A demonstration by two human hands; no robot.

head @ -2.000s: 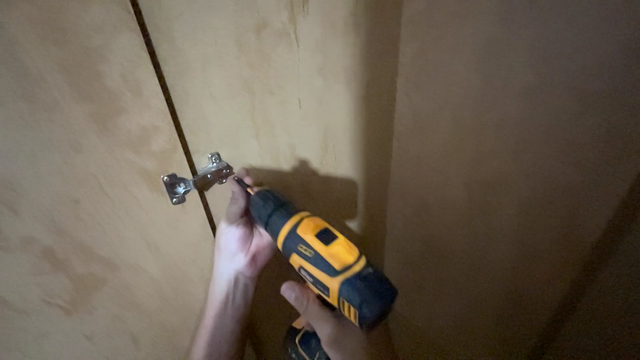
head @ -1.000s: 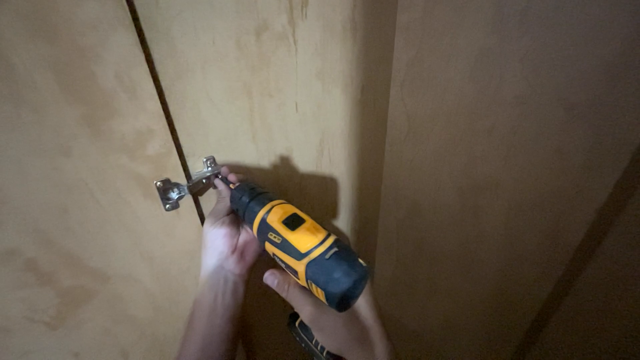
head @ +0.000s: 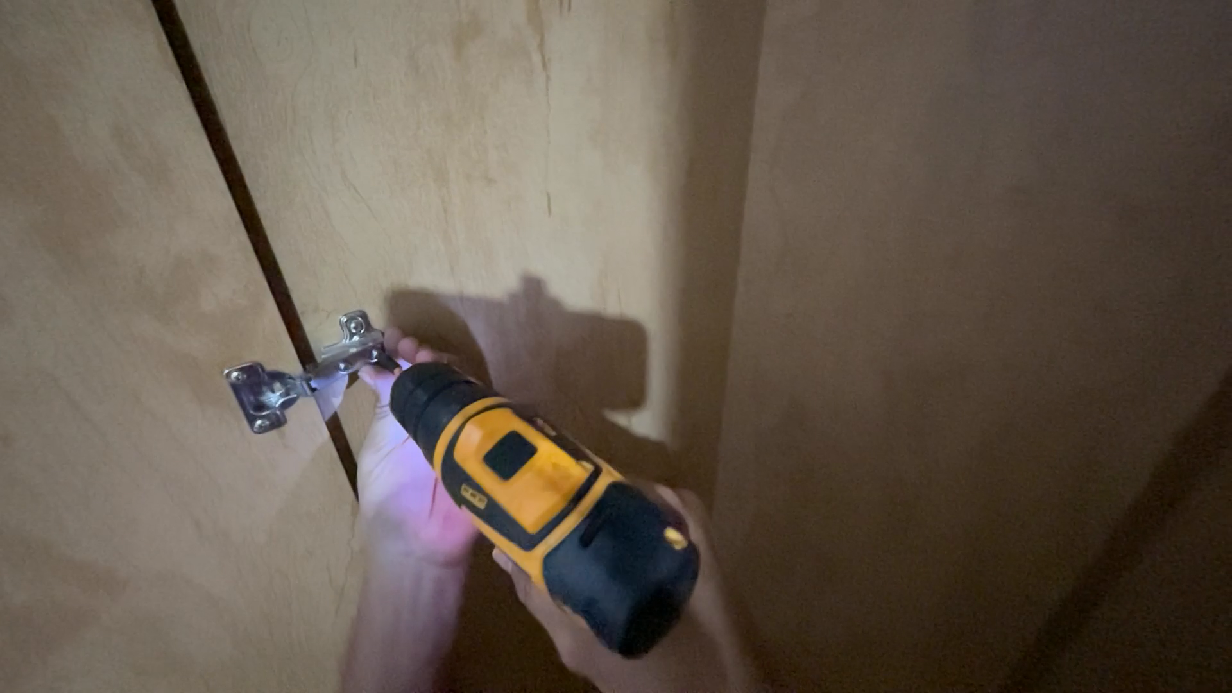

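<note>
A metal concealed cabinet hinge (head: 351,358) spans the dark gap between two wooden panels, its cup end on the left panel and its mounting plate on the right one. My right hand (head: 577,616) grips a yellow and black cordless drill (head: 539,481), whose handle is mostly hidden below the body. The drill's bit points at the right part of the hinge. A light from the drill shines on my left hand (head: 409,481), palm up beneath the chuck. Its fingertips are by the hinge's mounting plate and the bit; whether they pinch anything is hidden.
The left wooden panel (head: 125,337) and the middle wooden panel (head: 462,173) meet at a narrow dark gap. A darker side panel (head: 943,289) stands at the right, meeting the middle panel at a corner. The drill's shadow falls beside the hinge.
The drill's rear has swung a little lower and left relative to the hinge, and its light now shines on my left hand. Both hands remain by the hinge.
</note>
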